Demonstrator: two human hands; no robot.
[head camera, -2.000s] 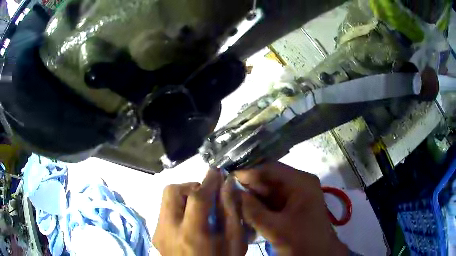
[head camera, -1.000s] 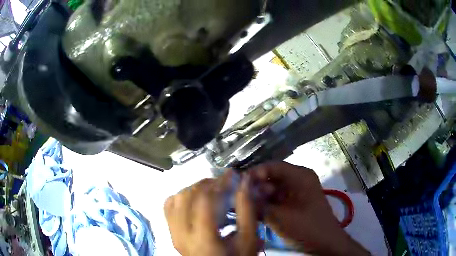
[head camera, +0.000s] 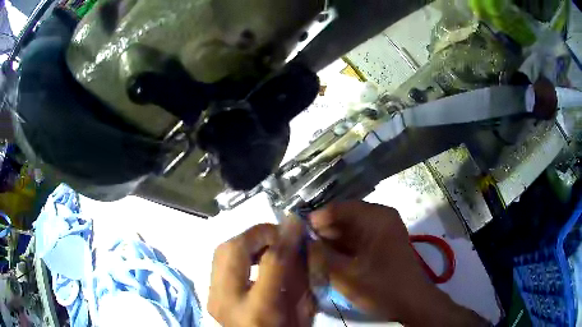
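My left hand (head camera: 261, 274) and my right hand (head camera: 370, 262) are close together just below the needle area (head camera: 277, 198) of the sewing machine (head camera: 210, 70). Their fingers pinch a bunched light-blue workpiece (head camera: 341, 299), mostly hidden by the hands; a bit of blue shows under my right hand. A pale end shows above the fingertips at the needle area. The fingers are blurred. A white binding tape (head camera: 466, 107) lies along the dark arm of the machine and runs towards the needle.
A pile of light-blue and white straps (head camera: 137, 281) lies on the white tabletop (head camera: 191, 239) at left. A red scissor handle (head camera: 440, 258) is right of my right hand. A blue mesh basket (head camera: 542, 281) stands at the right edge.
The hands stay below the needle; the fingers have shifted around the workpiece. My left hand's fingers are now more upright than one second ago. The view has shifted slightly.
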